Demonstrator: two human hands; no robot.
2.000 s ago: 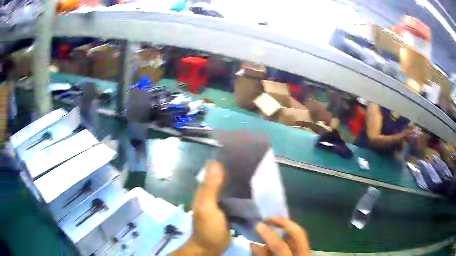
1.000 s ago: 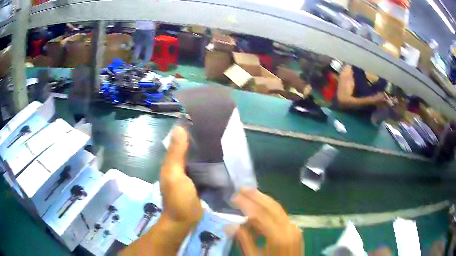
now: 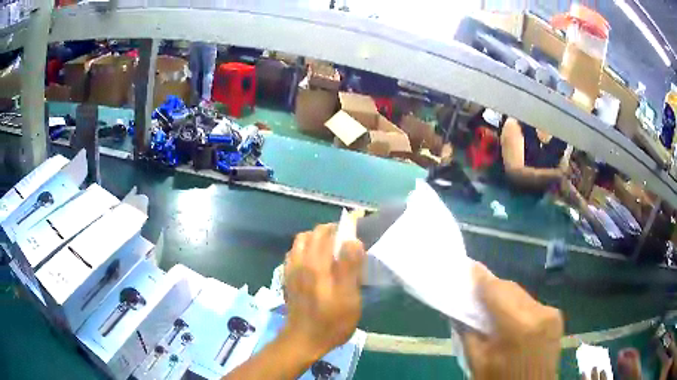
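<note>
An open box [image 3: 427,256] is held up in front of me over the conveyor belt. Its dark grey part is blurred, and a large white panel or flap faces me on its right. My left hand [image 3: 323,286] grips its left edge at a small white flap. My right hand [image 3: 516,326] grips the lower right end of the white panel. The inside of the box cannot be made out. Closed retail boxes [image 3: 122,308] with a dark device picture lie in rows and a stack at lower left, partly behind my left forearm.
The dark green belt [image 3: 215,237] runs across, with a small blurred item [image 3: 555,254] at right. Blue and black parts [image 3: 200,137] lie on the far bench. A person [image 3: 531,152] sits beyond it. Fingers and white paper [image 3: 594,361] show at lower right. A pale shelf [image 3: 312,41] crosses overhead.
The white panel has swung out wider and now covers more of the dark part. My right hand has moved right, my left hand slightly right. The bagged item on the belt has moved right.
</note>
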